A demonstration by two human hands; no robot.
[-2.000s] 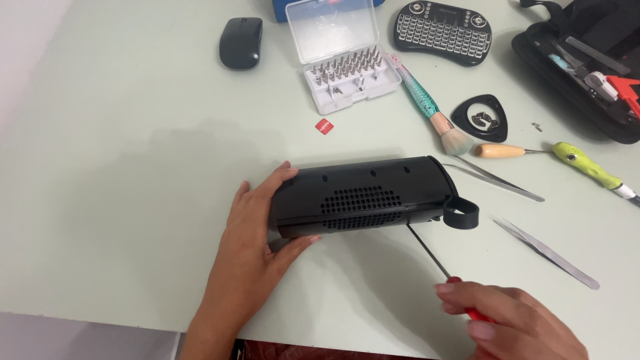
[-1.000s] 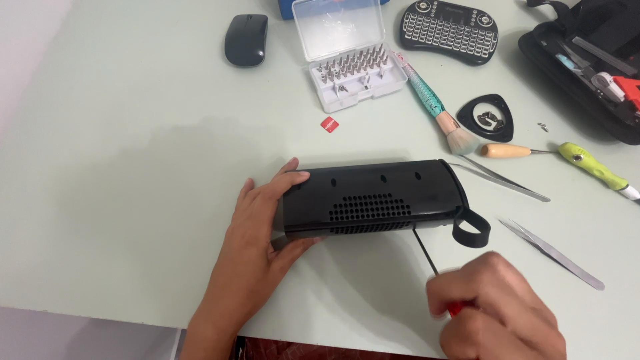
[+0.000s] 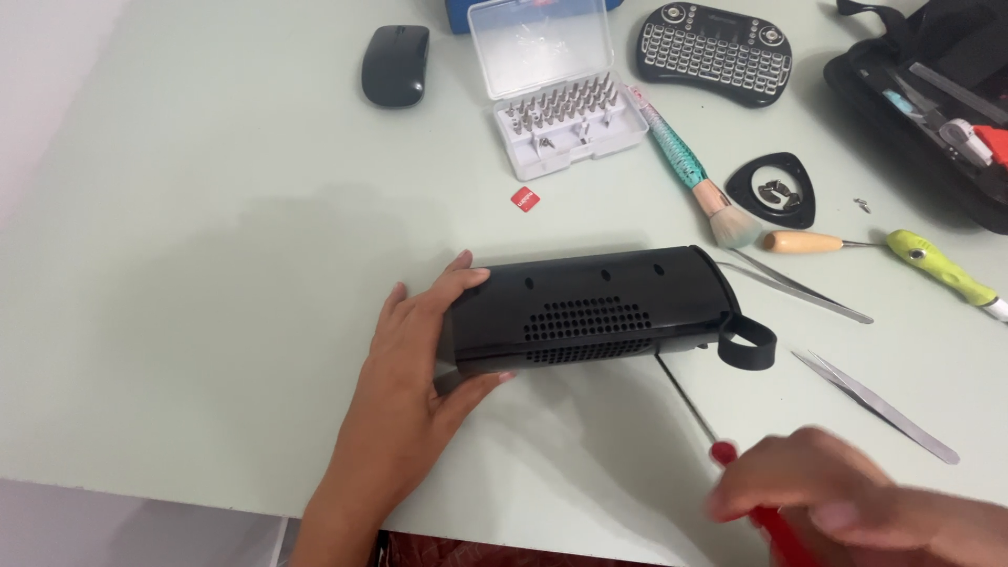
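Note:
A black cylindrical speaker housing (image 3: 591, 303) with round perforations lies on the table, a black strap loop (image 3: 746, 342) at its right end. My left hand (image 3: 417, 354) grips its left end, thumb below and fingers above. In my right hand (image 3: 819, 492), somewhat blurred, is a red-handled screwdriver (image 3: 723, 453); its thin shaft reaches up to the housing's near lower edge, right of the perforations. The tip's exact contact is hidden there.
Behind the housing are a bit set (image 3: 571, 126), mouse (image 3: 395, 66), mini keyboard (image 3: 715, 53) and brush (image 3: 693, 173). Rightward lie a black triangular holder (image 3: 799, 213), wooden-handled awl (image 3: 803, 242), green-handled tool (image 3: 941, 268), tweezers (image 3: 890, 409) and an open tool case (image 3: 846, 75).
My right hand has shifted its hold around the red handle, while the screwdriver shaft stays at the housing's near edge. My left hand keeps its grip on the left end.

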